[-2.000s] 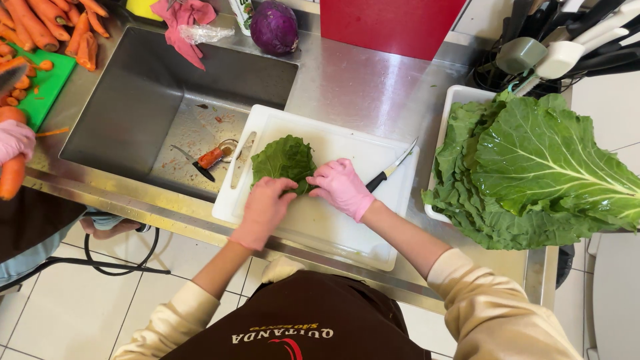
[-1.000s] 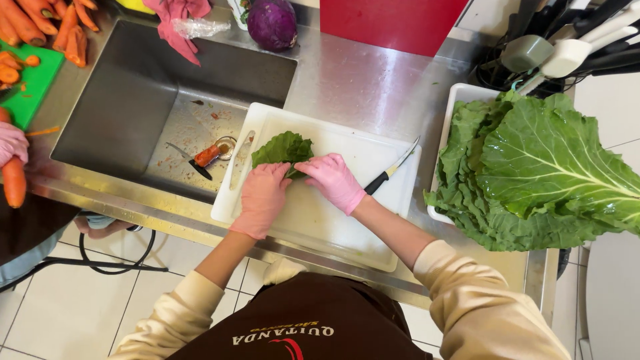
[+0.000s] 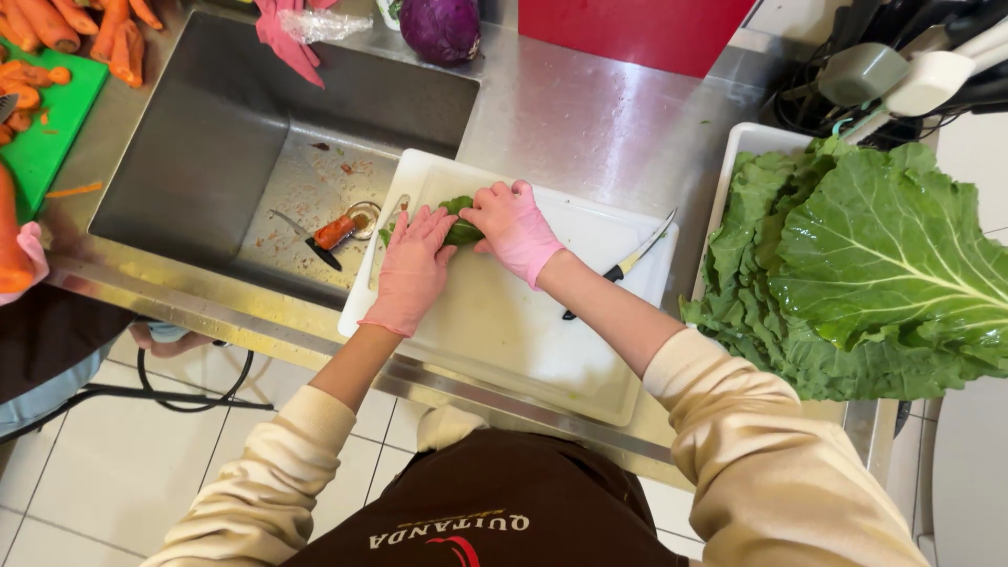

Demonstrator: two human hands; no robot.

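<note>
Both my hands wear pink gloves and work at the upper left of a white cutting board [image 3: 543,346]. My left hand [image 3: 411,268] presses on the left part of a folded or rolled green leaf [image 3: 463,231]. Fingers of my right hand [image 3: 516,228] grip the leaf's right part, and the palms hide some of it. A knife with a black handle [image 3: 630,258] lies on the board's right side, its tip pointing up and right. Large collard leaves [image 3: 890,252] are piled in a white tub [image 3: 728,169] to the right.
The sink [image 3: 213,150] at left holds another knife [image 3: 321,250] and a carrot piece [image 3: 335,232]. Another person's gloved hand [image 3: 30,256] holds a carrot by a green board [image 3: 67,130]. A purple cabbage [image 3: 441,30], red board [image 3: 630,31] and utensils [image 3: 862,72] stand behind.
The leaf, broad and spread two seconds ago, is now a narrow bundle mostly under my hands. My left hand has moved up over its left part, and my right hand has shifted onto it.
</note>
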